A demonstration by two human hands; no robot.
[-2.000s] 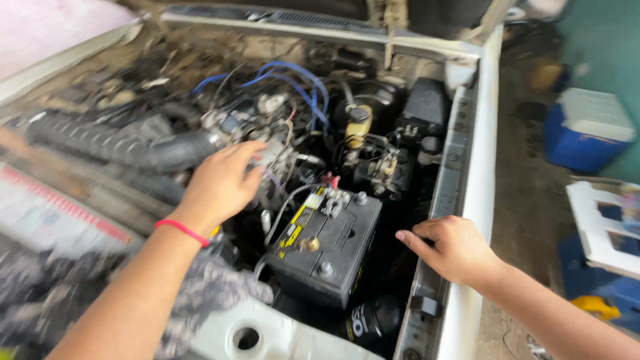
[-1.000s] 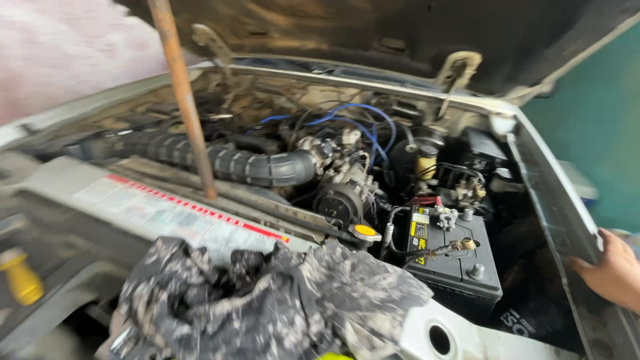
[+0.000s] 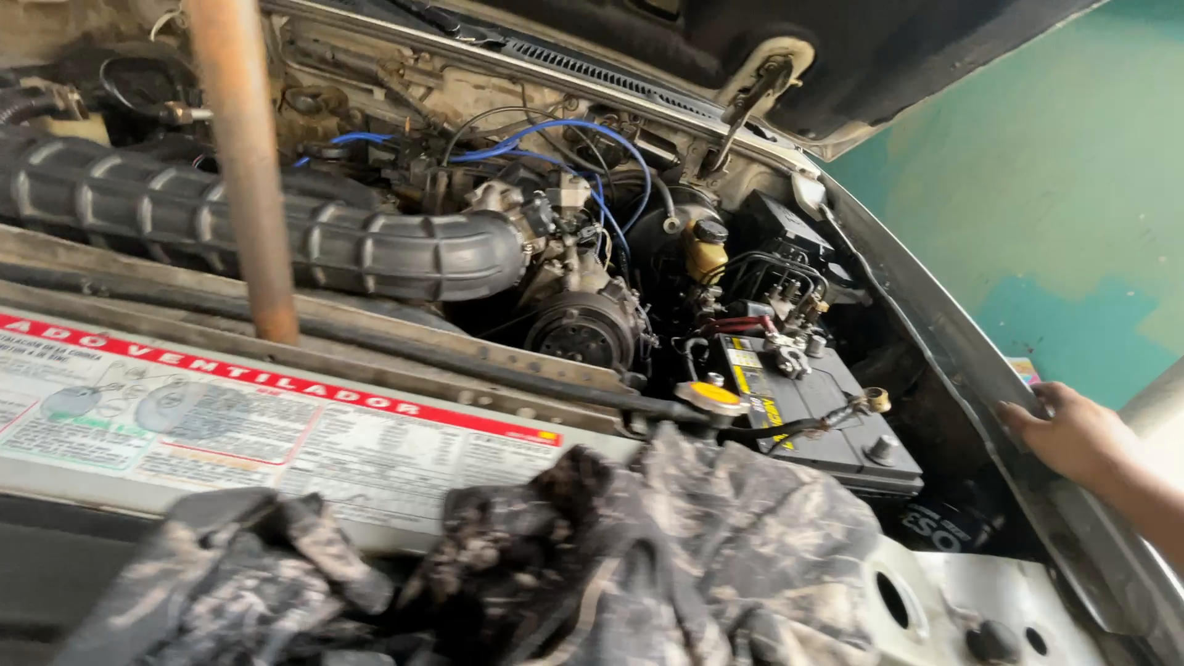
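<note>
My right hand (image 3: 1078, 435) rests on the car's fender edge (image 3: 980, 398) at the right, fingers apart and holding nothing. To its left, inside the engine bay, sits a black car battery (image 3: 814, 398). A cable clamp (image 3: 872, 400) lies loose over the battery top, off the near post (image 3: 883, 449); another clamp (image 3: 791, 356) is at the far end beside a red cable (image 3: 740, 324). My left hand is out of view. A crumpled grey and black patterned cloth (image 3: 647, 564) lies over the front of the car.
A rusty metal rod (image 3: 245, 166) stands upright before a ribbed black air hose (image 3: 370, 245). Above is the raised hood (image 3: 629, 46). The yellow-topped radiator cap (image 3: 712, 398) sits left of the battery. Blue cables (image 3: 555, 129) arch over the engine. A teal wall (image 3: 1064, 240) is beyond the fender.
My left hand, over the engine two seconds ago, has left the view. My right hand stays at the fender edge. The view has swung left and up, bringing in the rod and raised hood.
</note>
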